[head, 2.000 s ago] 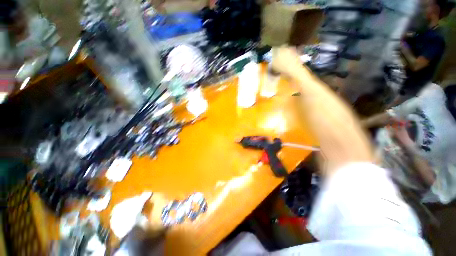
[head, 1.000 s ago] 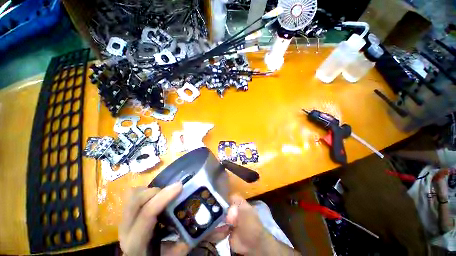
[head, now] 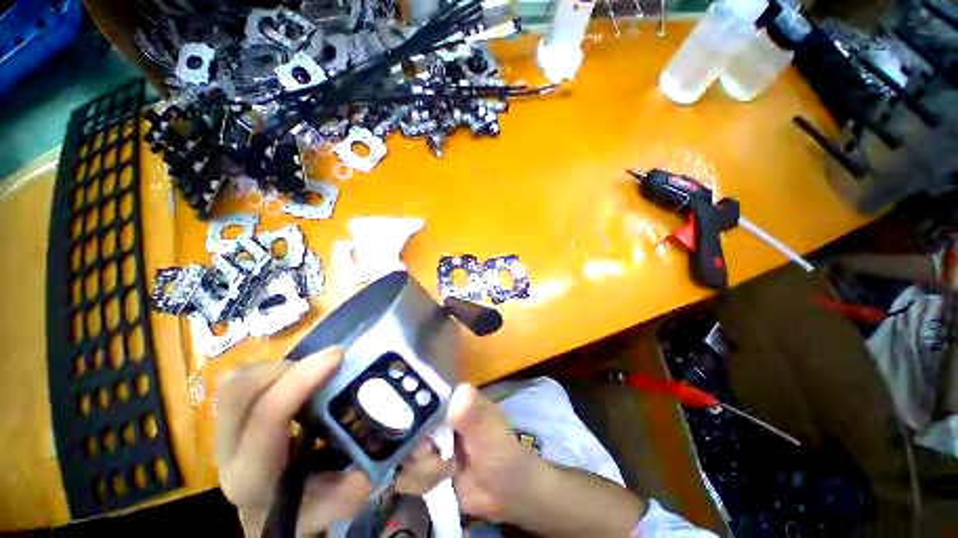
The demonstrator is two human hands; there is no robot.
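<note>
A silver-grey cup-shaped housing (head: 425,347) with a dark rim is held over the bench's front edge. Its square window faces up, with a pale oval and small round spots inside. A black lever (head: 474,315) sticks out to its right. My left hand (head: 278,436) grips the housing's left side, fingers on top. My right hand (head: 488,462) is at its lower right, thumb near the window's corner; its fingers are partly hidden beneath. A white strip (head: 443,504) hangs below, between the hands. Two dark square plates with central holes (head: 483,278) lie on the bench behind.
A black grid tray (head: 105,305) lies left. Frame plates (head: 247,273), white paper (head: 380,244) and a heap of black parts with rods (head: 226,147) lie behind. A glue gun (head: 688,215) and wash bottles (head: 709,53) are right. A red-handled screwdriver (head: 672,390) is by the dark carton.
Since two seconds ago my right arm has come back from the bench's rear. Since one second ago both hands and the housing shifted slightly left, and the view tilted down. The white strip shows more.
</note>
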